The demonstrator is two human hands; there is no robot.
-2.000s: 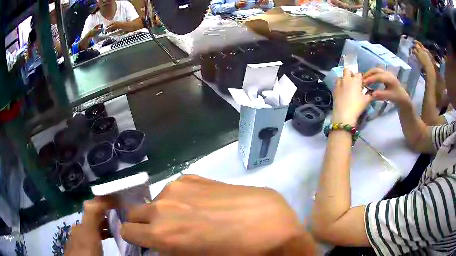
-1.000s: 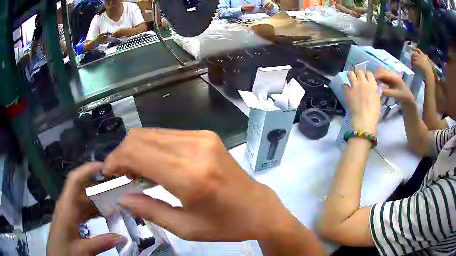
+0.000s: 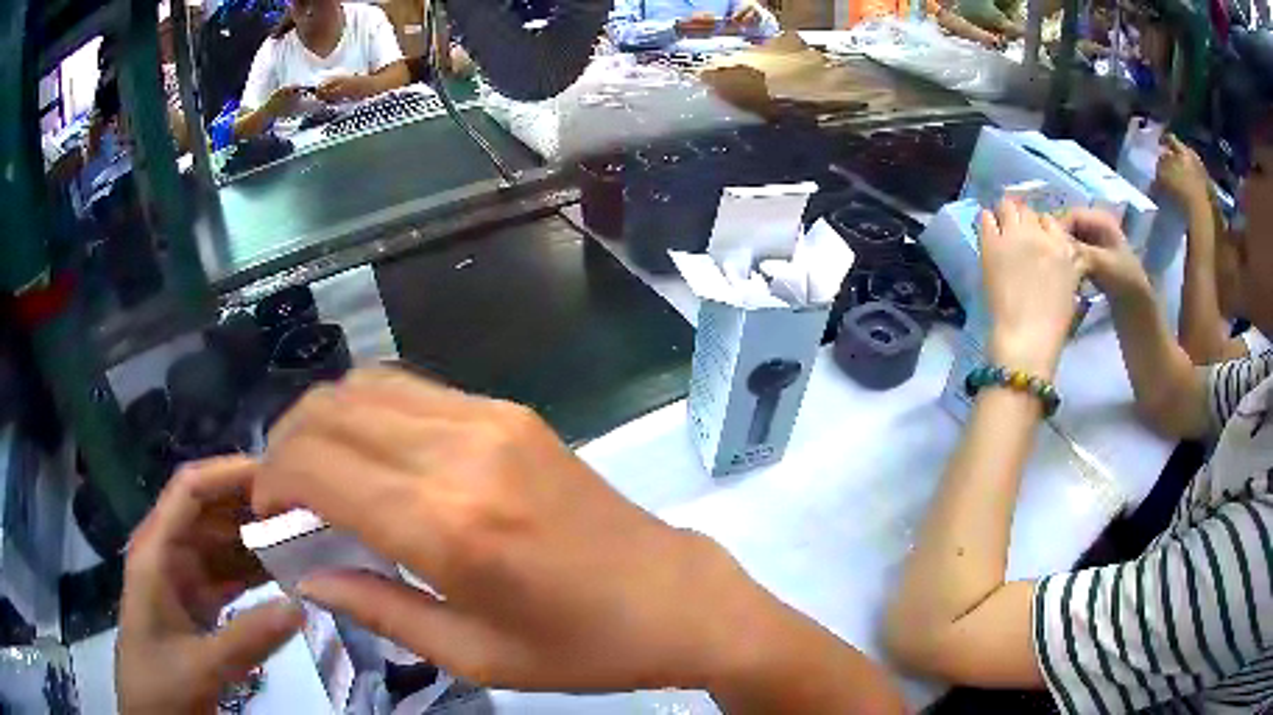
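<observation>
A retail box's white flap (image 3: pixel 286 528) shows between my hands at the lower left; the rest of that box is mostly hidden. My right hand (image 3: pixel 461 524) is over its top, with thumb and fingers on the flap. My left hand (image 3: pixel 189 594) is around its left side, partly cut off by the bottom edge. White film-like material and dark parts show below my right hand, too unclear to name. A second retail box (image 3: pixel 754 384) stands upright on the white bench with its flaps open and white material in its mouth.
Black round housings (image 3: pixel 880 344) stand behind the upright box, and more are at the left, partly behind my hands. A neighbour's arm (image 3: pixel 977 475) reaches in from the right beside pale blue boxes (image 3: pixel 1061 168). A dark green conveyor (image 3: pixel 517 314) and a green post (image 3: pixel 84 377) are beyond.
My hands have come from lower down to close around the box flap. Over the last second my right hand has shifted slightly left and down, covering more of the flap.
</observation>
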